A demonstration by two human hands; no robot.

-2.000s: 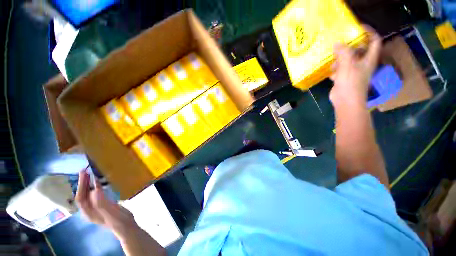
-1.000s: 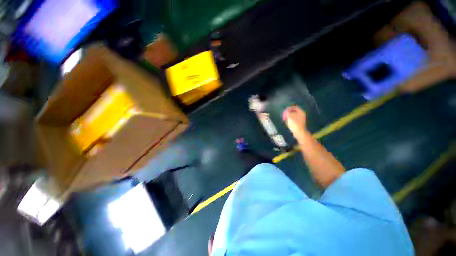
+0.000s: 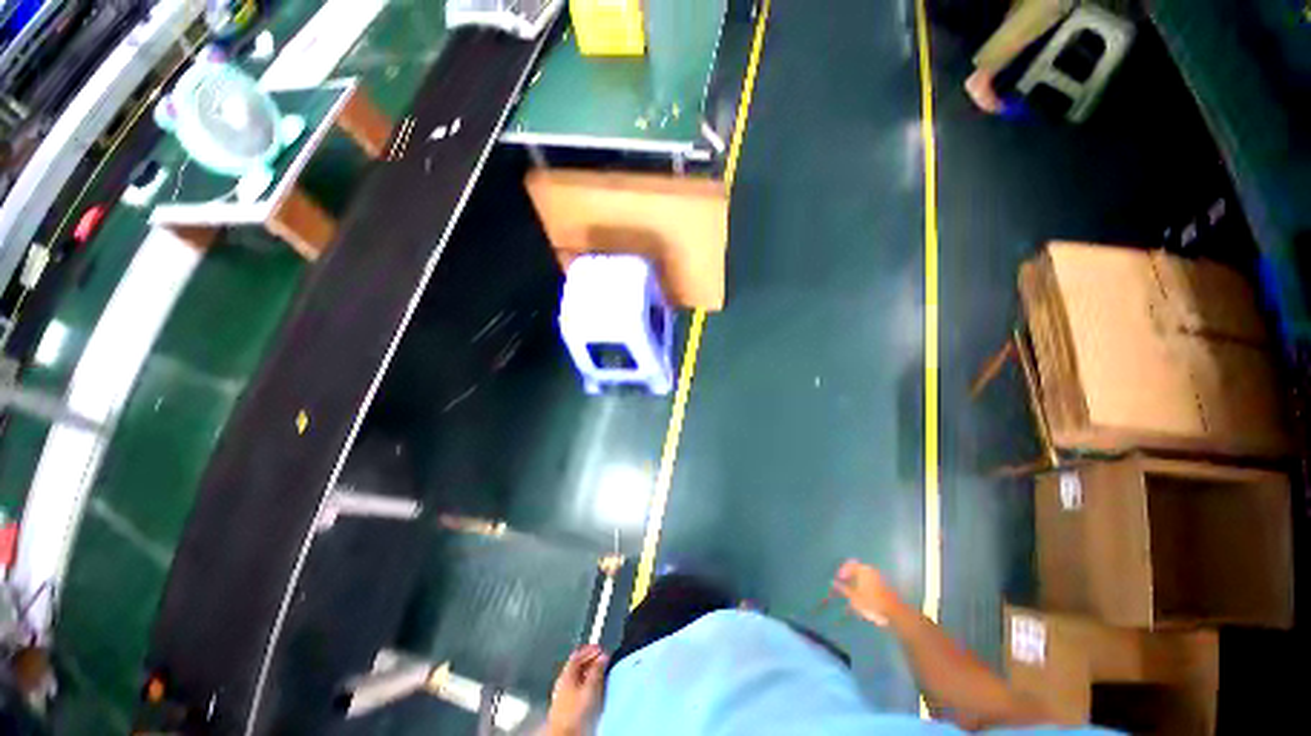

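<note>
My left hand (image 3: 578,680) is at the bottom edge, partly cut off and small; its fingers look curled and no held object shows. My right hand (image 3: 866,591) is held out over the floor to the right, fingers loosely parted, with nothing visible in it. A pale blue-white plastic stool (image 3: 613,312) stands on the floor ahead, in front of a brown cardboard sheet (image 3: 690,237). Yellow boxes (image 3: 608,26) sit on a green-topped table (image 3: 633,104) beyond. The large carton of yellow boxes is not in view.
A black conveyor belt (image 3: 273,396) runs along the left, with a mint fan (image 3: 226,120) on a bench beyond. Flattened cartons (image 3: 1143,345) lie on top of open-sided cartons (image 3: 1088,539) at right. A person's foot (image 3: 983,92) is near a pale stool (image 3: 1081,61).
The view has swung right, away from the packed carton and monitor, to the belt and floor aisle. The yellow box block held by my right hand two seconds ago is out of it.
</note>
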